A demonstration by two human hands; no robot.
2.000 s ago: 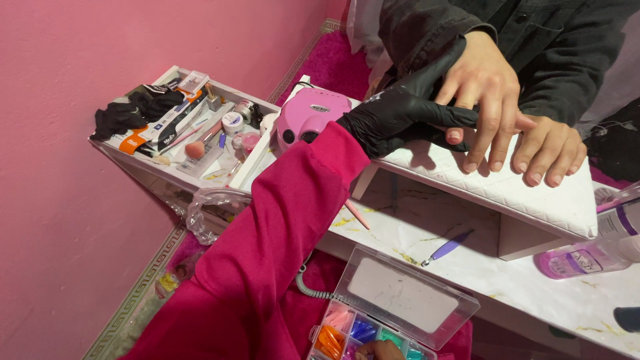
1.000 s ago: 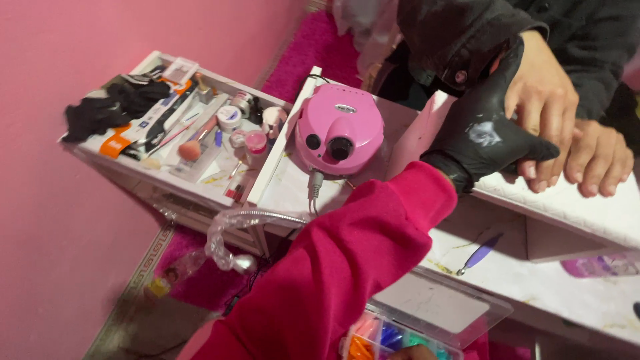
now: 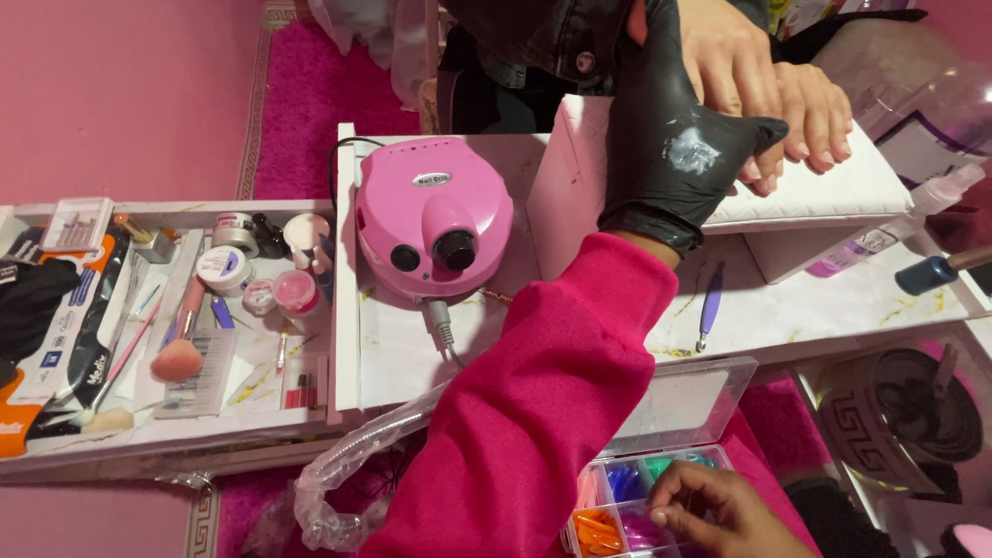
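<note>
My left hand (image 3: pixel 670 147), in a black glove with a whitish smear on its back, grips the hand of another person (image 3: pixel 728 66); its thumb lies across that person's fingers, and its own fingers are largely hidden. The person's other hand (image 3: pixel 814 112) rests on a white quilted hand rest (image 3: pixel 829 186). Bare and bent, my right hand (image 3: pixel 690 504) is over a clear compartment box of coloured nail tips (image 3: pixel 597 535), its fingertips at the purple and green compartments. Whether it pinches a tip cannot be made out. A pink nail drill unit (image 3: pixel 434 217) stands left of the hand rest.
An open drawer (image 3: pixel 178 438) at the left holds jars, brushes and packaged black gloves. On the marbled table (image 3: pixel 837 310) lies a purple-handled tool (image 3: pixel 711 306). A clear-wrapped hose (image 3: pixel 341 457) hangs below the drill unit. Bottles (image 3: pixel 876 240) stand at the right.
The view has shifted markedly. My left hand keeps hold of the other person's hand throughout. More of my right hand now shows over the box of nail tips.
</note>
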